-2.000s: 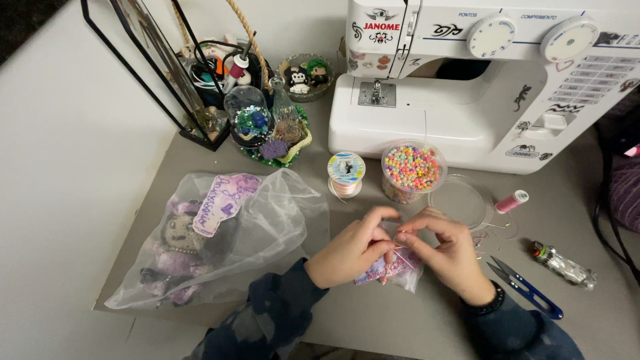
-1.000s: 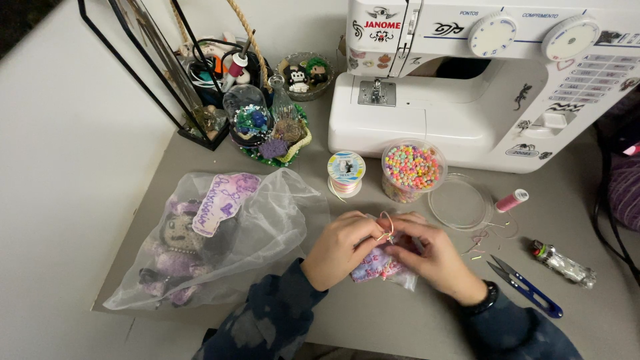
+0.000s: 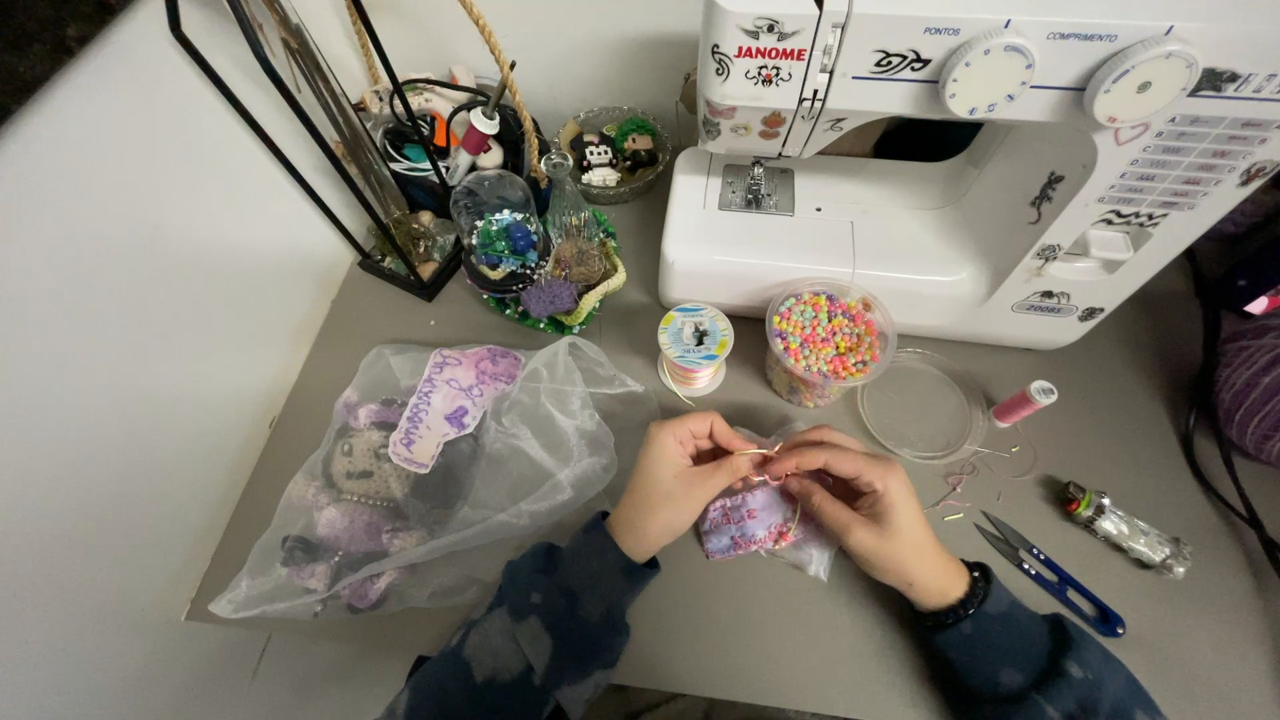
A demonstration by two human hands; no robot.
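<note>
My left hand (image 3: 685, 475) and my right hand (image 3: 865, 505) meet at the middle of the table, fingertips pinching a thin pale cord (image 3: 755, 451). Part of the cord is hidden by my fingers. Right below lies a small sheer pouch (image 3: 815, 555) with a purple embroidered fabric piece (image 3: 745, 520) in or against it. Behind my hands stand a spool of multicoloured cord (image 3: 694, 350) and a clear tub of pastel beads (image 3: 826, 335). To the left of my left hand is a larger organza bag (image 3: 560, 430) holding a crocheted doll (image 3: 370, 480) and a lettered tag (image 3: 455, 400).
A white sewing machine (image 3: 800, 240) stands at the back. Right of my hands lie a clear lid (image 3: 922, 405), a pink thread spool (image 3: 1024, 403), blue thread snips (image 3: 1060, 580) and a lighter in a clear wrap (image 3: 1125, 530). A glass dish (image 3: 625, 165) with small figures sits at the back left.
The cord loop that stood above my fingers a second ago now shows lower, with a strand stretched between my fingertips. My hands have stayed over the small pouch.
</note>
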